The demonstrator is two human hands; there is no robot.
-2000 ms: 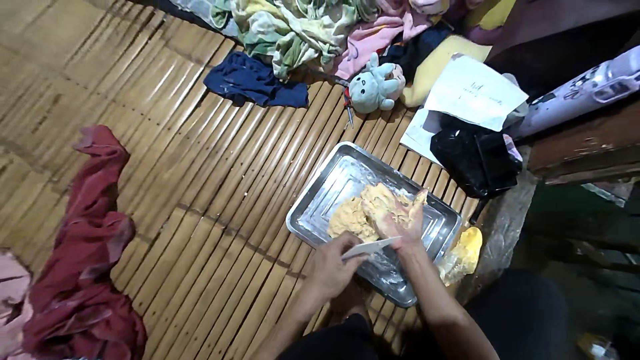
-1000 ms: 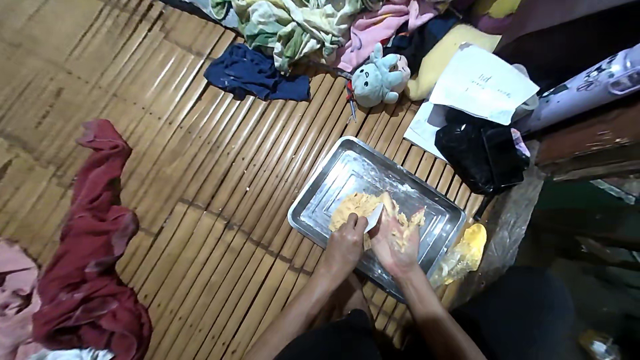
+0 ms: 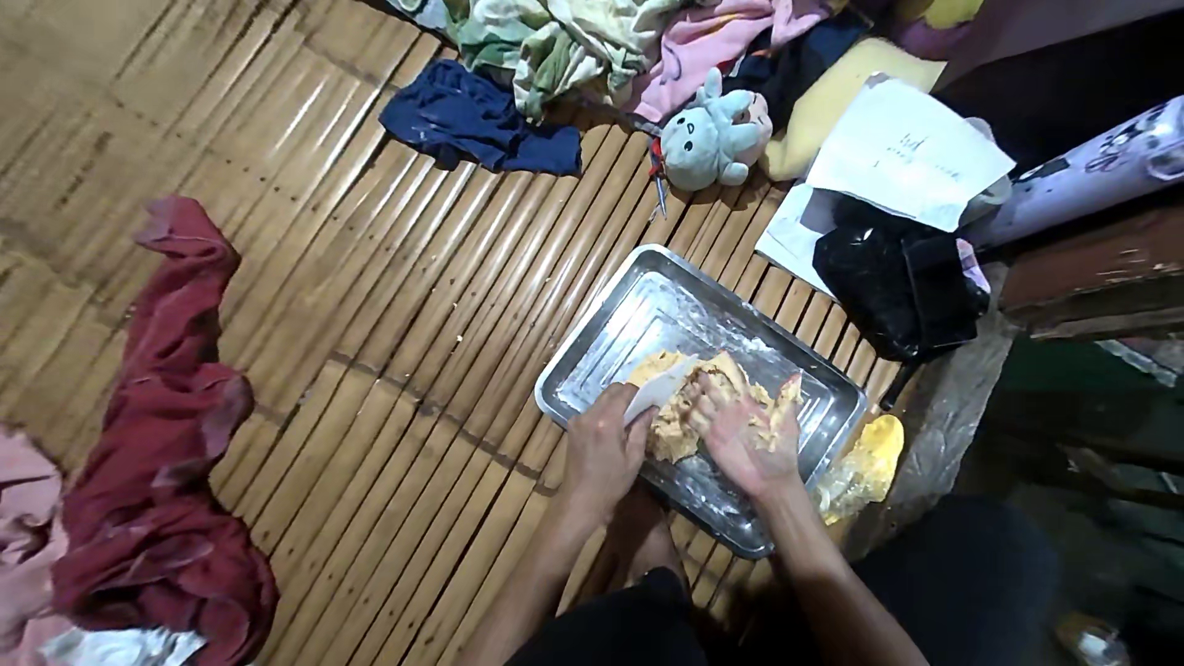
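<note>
A rectangular metal tray [image 3: 592, 338] lies on the slatted bamboo floor, with a lump of tan dough [image 3: 675, 435] in it and whitish residue on its bottom. My left hand [image 3: 606, 444] grips a flat white scraper [image 3: 659, 390] whose blade rests at the dough's upper left side. My right hand [image 3: 749, 435] is on the dough, palm partly turned up, fingers spread and coated with dough. Some dough is hidden behind the scraper and fingers.
A crumpled plastic bag with yellow [image 3: 869, 462] touches the tray's right side. Beyond the tray lie a plush toy [image 3: 708, 139], a navy cloth [image 3: 472, 120], papers [image 3: 911, 153] and a black bag [image 3: 897, 287]. A dark red cloth [image 3: 166, 398] lies at the left.
Since one second ago the scraper has turned from nearly upright to a slant across the dough's left part. My right hand's fingers have spread wider over the dough.
</note>
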